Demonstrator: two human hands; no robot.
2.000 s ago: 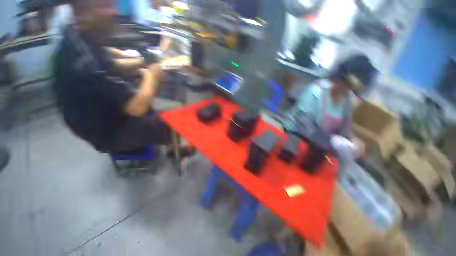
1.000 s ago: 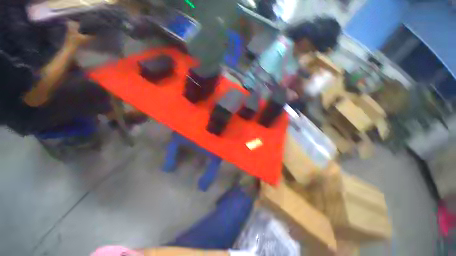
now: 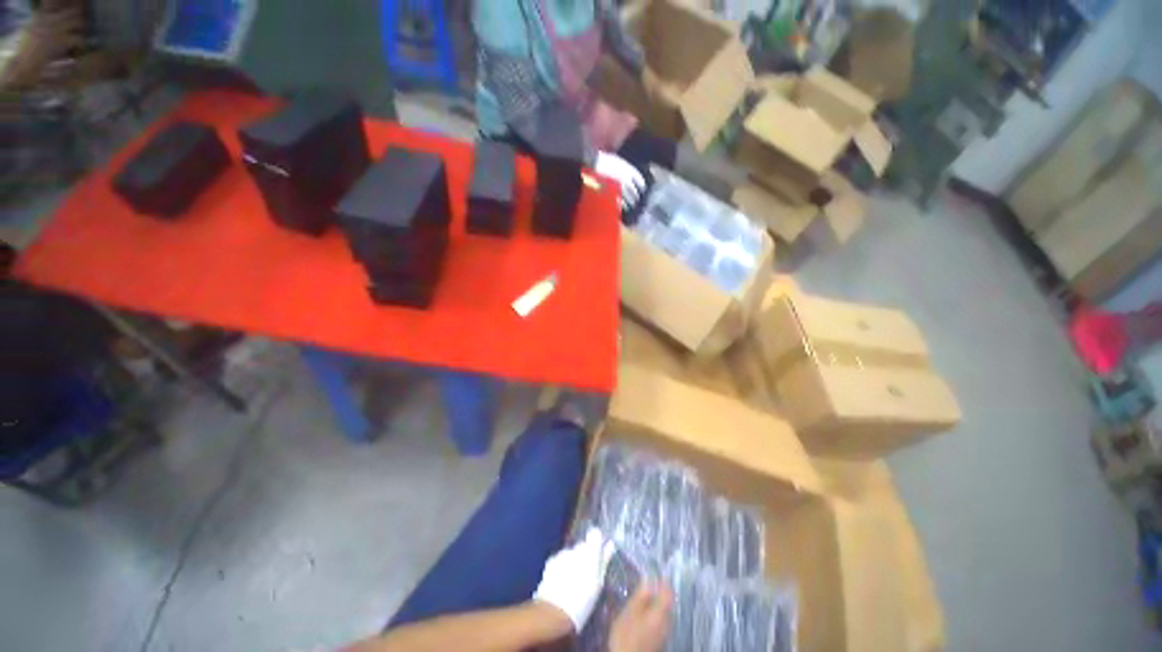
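Observation:
The open packing carton [image 3: 828, 560] stands at the bottom, holding rows of bagged black parts [image 3: 701, 535] in clear bubble bags. My left hand [image 3: 573, 583], in a white glove, is at the carton's near left side, its fingers on a dark bagged part [image 3: 619, 583]. My bare right hand [image 3: 641, 620] grips the same part from the right, partly cut off by the bottom edge. Stacks of black plastic housings [image 3: 398, 223] stand on the red table [image 3: 255, 287], with a small pale strip [image 3: 535, 296] lying near them.
A second open carton with bagged parts [image 3: 695, 229] stands beyond, with another person's white-gloved hand [image 3: 621, 178] at it. A closed carton [image 3: 867, 369] stands right of it. Empty open cartons [image 3: 816, 121] are farther back. My leg [image 3: 510, 522] is left of the carton.
The view has swung right and down, so the carton shows much more fully. Both my hands now show at the bagged parts; before, only an arm and a bag showed at the bottom edge.

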